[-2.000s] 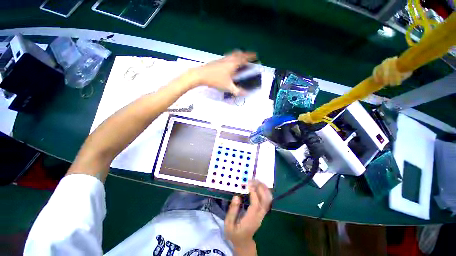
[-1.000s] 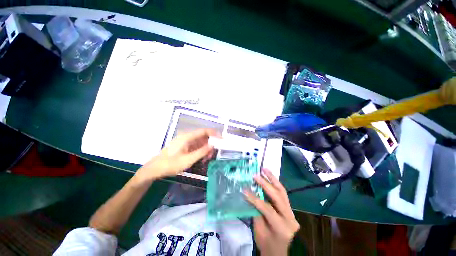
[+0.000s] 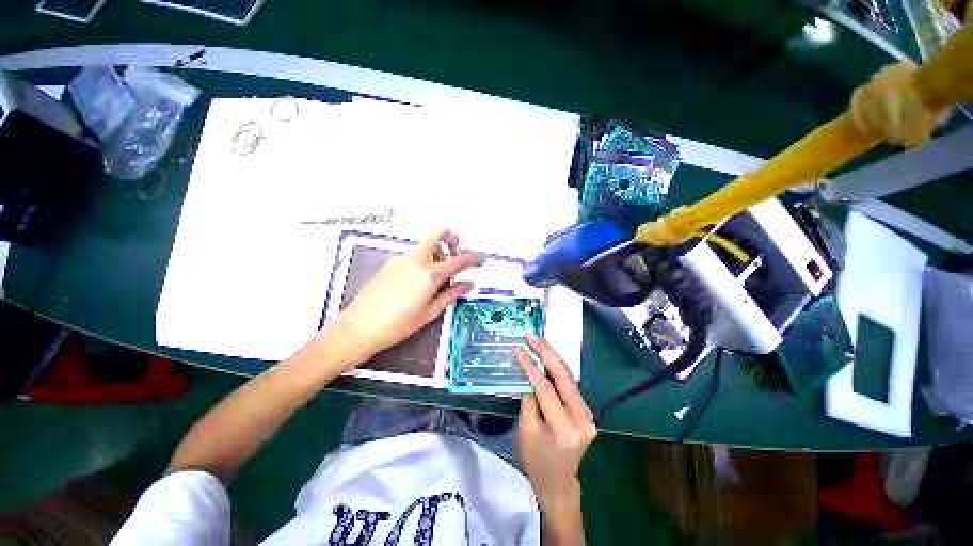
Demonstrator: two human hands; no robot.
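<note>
The front housing [image 3: 395, 372] lies on the white work sheet at the bench's front edge, its large window part on the left. A green circuit board [image 3: 493, 357] lies in its right part, over the place of the dark dots. My right hand [image 3: 555, 411] rests with its fingertips on the board's right side. My left hand [image 3: 411, 288] is over the housing's upper middle, fingers bent near the board's top left corner; whether it holds something small cannot be told.
The blue electric screwdriver [image 3: 587, 261] hangs from a yellow cord [image 3: 779, 165] just right of the housing. Small screws [image 3: 357, 220] lie in a line on the sheet [image 3: 245, 245]. Spare boards [image 3: 624, 181], a white box-like unit [image 3: 736, 304] and a white cut-out frame [image 3: 907, 277] are at right; plastic bags [image 3: 144, 123] at left.
The circuit board was brought over the housing and now lies flat in its right part. My left hand came back from the sheet's far side. My right hand moved onto the board.
</note>
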